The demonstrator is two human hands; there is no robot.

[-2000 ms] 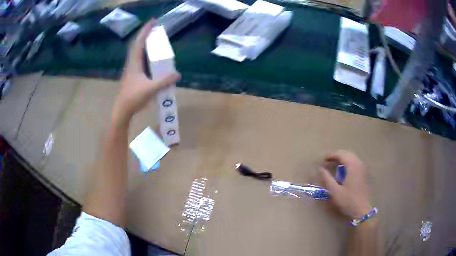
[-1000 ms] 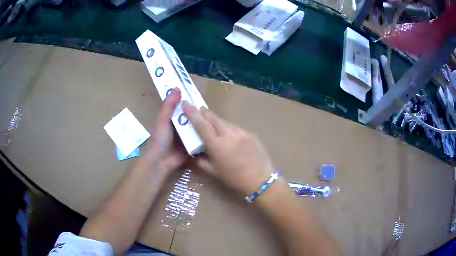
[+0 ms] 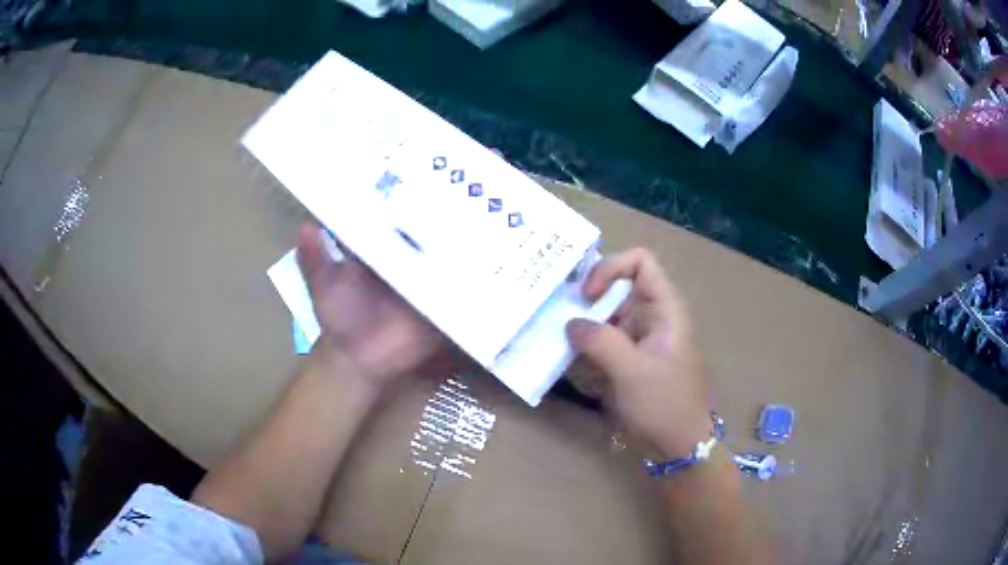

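My left hand (image 3: 370,315) holds the white retail box (image 3: 420,199) from below, its broad printed face with a row of small diamonds turned up. My right hand (image 3: 636,342) pinches the white flap (image 3: 547,353) at the box's near right end. The inside of the box is hidden. A bluish-purple square part (image 3: 776,423) lies on the bench to the right, with a clear-wrapped stick (image 3: 756,465) beside it, partly hidden by my right wrist. A white leaflet (image 3: 296,289) lies partly behind my left hand, over a light blue card (image 3: 301,338).
Brown cardboard covers the bench (image 3: 144,221), with shiny tape patches. Behind it runs the green conveyor belt (image 3: 597,121) with white boxes (image 3: 724,66) on it. A grey metal upright (image 3: 951,259) and a red-pink plastic piece (image 3: 978,138) are at the right.
The box has turned from its narrow ringed side to its broad printed face. My right hand has moved from its side to the end flap. The view has shifted, so bench items appear displaced.
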